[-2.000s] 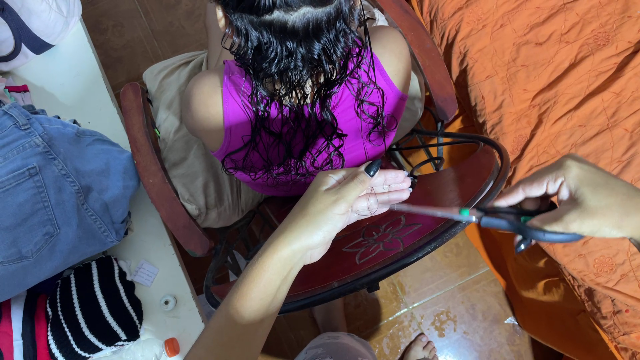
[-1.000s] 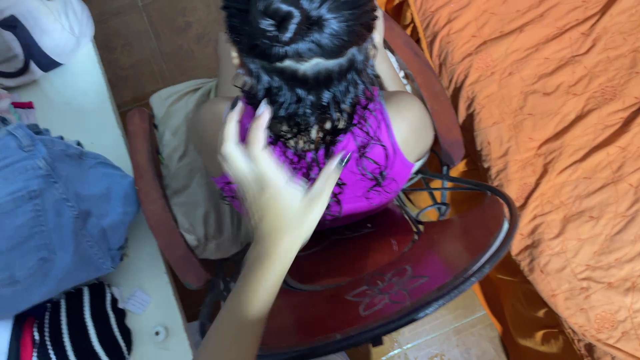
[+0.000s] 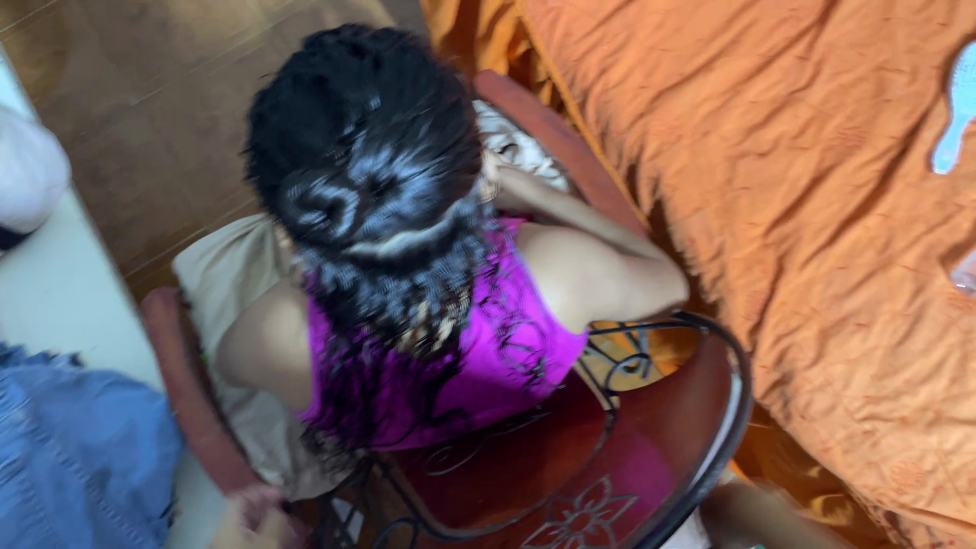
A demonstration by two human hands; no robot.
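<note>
A seated person with wet, dark curly hair [image 3: 366, 191] has their back to me, the upper hair gathered in a twist and the lower curls hanging over a magenta sleeveless top [image 3: 488, 389]. Low at the left, my left hand [image 3: 255, 518] is blurred beside the end of the chair's left armrest; its fingers and anything in them cannot be made out. A blurred skin-toned shape at the bottom right, seemingly my right hand [image 3: 755, 515], lies beyond the chair back, partly cut off by the frame. A tiny green spot shows by it, but scissors cannot be made out.
The dark-framed chair back [image 3: 740, 396] curves behind the person, between wooden armrests [image 3: 194, 396]. An orange bedspread [image 3: 823, 252] covers the right side, with a light blue hairbrush [image 3: 957, 114] near its edge. Blue jeans [image 3: 84, 457] lie on a white surface [image 3: 69, 297] at left.
My left hand has dropped from the person's curls toward the lower left. Two seconds ago my right hand held scissors at the right. The view has shifted, and the person's head shows more fully.
</note>
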